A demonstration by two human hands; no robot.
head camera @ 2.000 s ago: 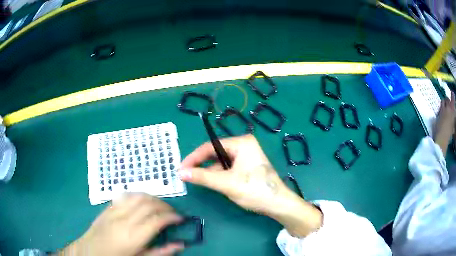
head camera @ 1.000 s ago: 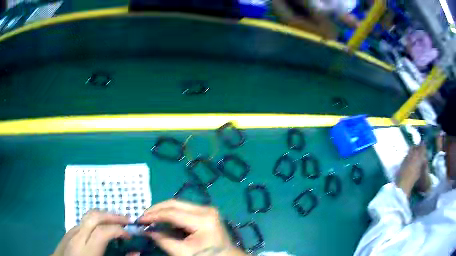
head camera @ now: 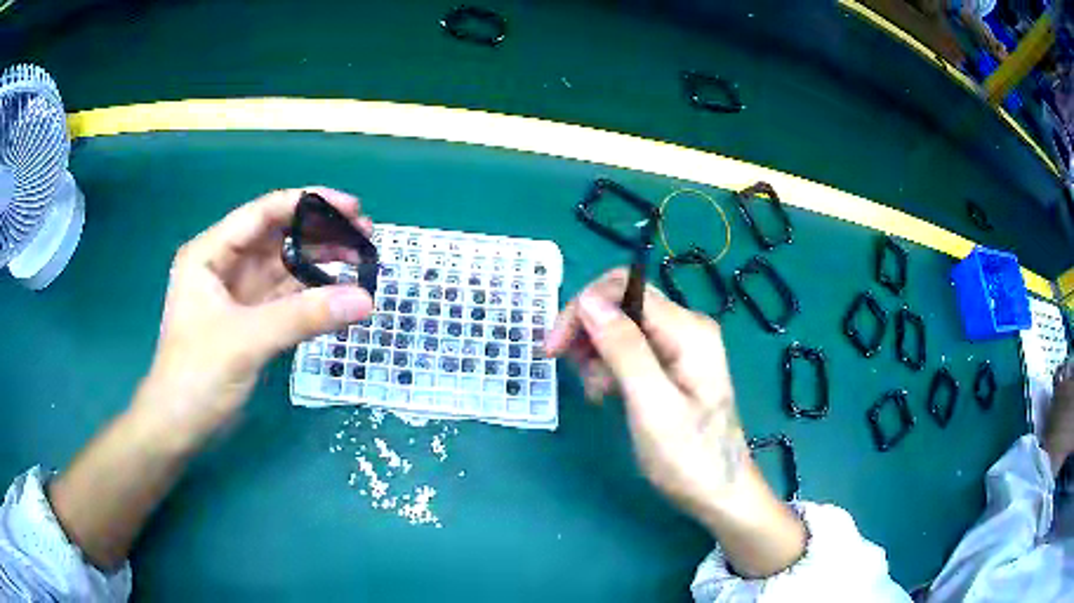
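My left hand [head camera: 230, 312] holds a black frame [head camera: 329, 245] tilted, between thumb and fingers, over the upper left corner of the white parts tray [head camera: 544, 411]. My right hand [head camera: 660, 389] holds dark tweezers [head camera: 640, 271] with their tip pointing up and away from me, just right of the tray. Whether the tweezers' tip holds anything is too small to tell. The tray has a grid of pockets, many with small dark parts. A loose pile of tiny white parts [head camera: 400, 471] lies on the green mat below the tray.
Several black frames [head camera: 806, 380] lie on the mat to the right, with a thin yellow loop [head camera: 728, 226] among them. A blue bin [head camera: 989, 292] and a neighbouring worker's sleeve [head camera: 1001, 518] are at far right. A white fan [head camera: 47, 200] stands left. More frames lie beyond the yellow-edged strip [head camera: 353, 116].
The view has shifted, showing the fan and white pile. My hands, together over the tray's lower edge one second ago, are now apart, with the frame raised in my left hand.
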